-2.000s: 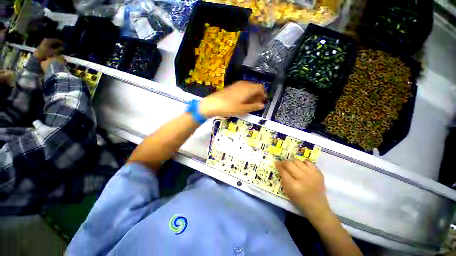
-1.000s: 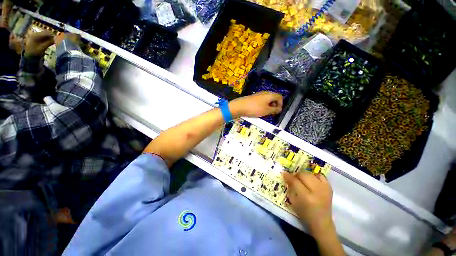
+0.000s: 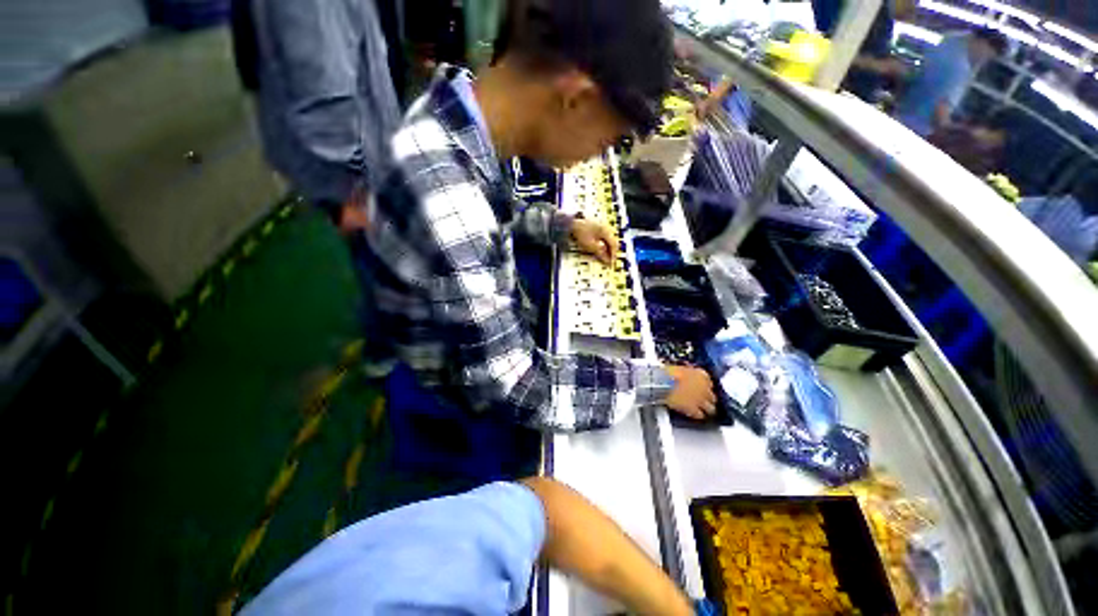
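Note:
My left forearm (image 3: 608,554) in a light blue sleeve reaches to the bottom edge, where a bit of the blue wrist strap (image 3: 704,606) shows. My left hand is cut off below the edge. My right hand is out of the picture. The black bin (image 3: 869,554) of yellow box capacitors (image 3: 777,560) stands at the bottom right, just beyond my wrist. The pale conveyor rail (image 3: 602,469) runs away from my arm. The board in front of me is not in view.
A person in a checked shirt (image 3: 464,277) sits at my left, one hand over a circuit board panel (image 3: 596,295), the other at small black bins (image 3: 680,319). Plastic bags (image 3: 783,391) lie behind. Another person (image 3: 319,96) stands farther back. Green floor (image 3: 229,397) has yellow markings.
The view has swung left and up along the line. My right hand, my left hand and my board panel have left the picture. The neighbour now shows large in the middle.

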